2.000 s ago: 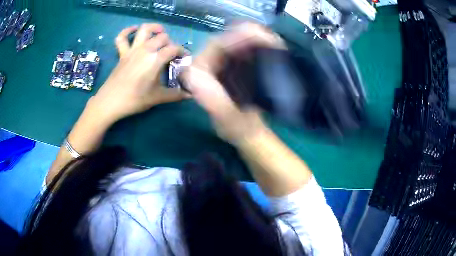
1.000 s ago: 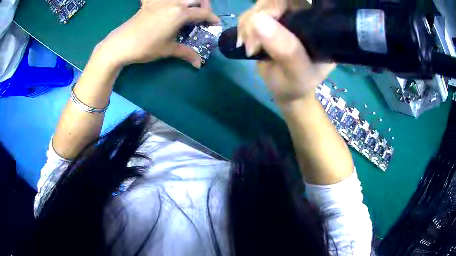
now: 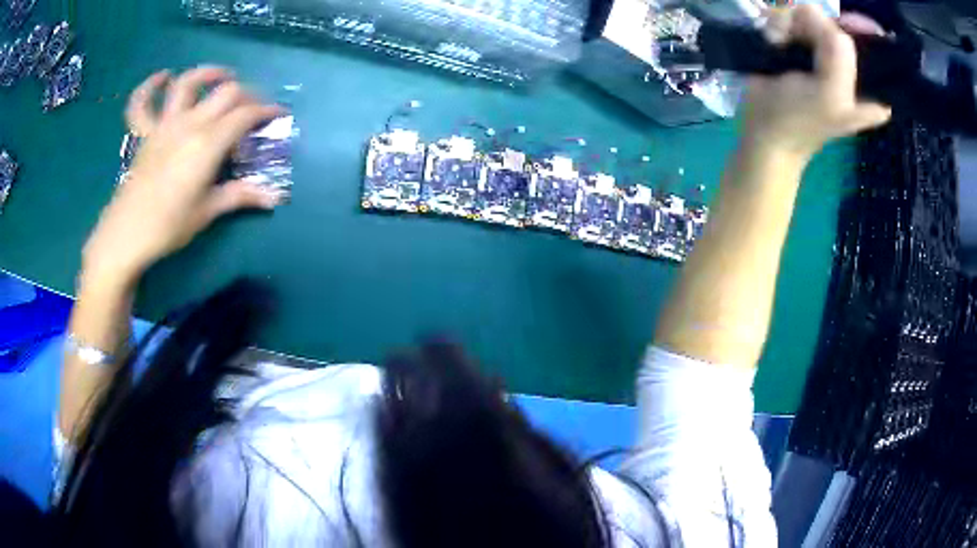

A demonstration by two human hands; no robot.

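Note:
A row of several circuit boards [image 3: 504,184] lies on the green mat in front of me, with thin leads and tiny white plugs behind it. My left hand [image 3: 193,150] is left of the row, its thumb and fingers on a blurred circuit board [image 3: 266,161] at the mat. Part of another board shows behind that hand. My right hand [image 3: 809,80] is raised at the upper right, closed around the black electric screwdriver [image 3: 750,51]. The driver's tip is at the pale screw feeder [image 3: 664,64]; whether it touches is unclear.
Clear blister trays [image 3: 429,32] lie at the back. Tall black blister trays [image 3: 884,310] stand along the right side. More circuit boards [image 3: 62,80] are grouped at the far left. The mat's front edge [image 3: 579,400] runs near my body, with blue beyond it.
My left hand has moved left with the board. My right hand has carried the screwdriver away from it to the feeder at the upper right. The board row now shows in the middle.

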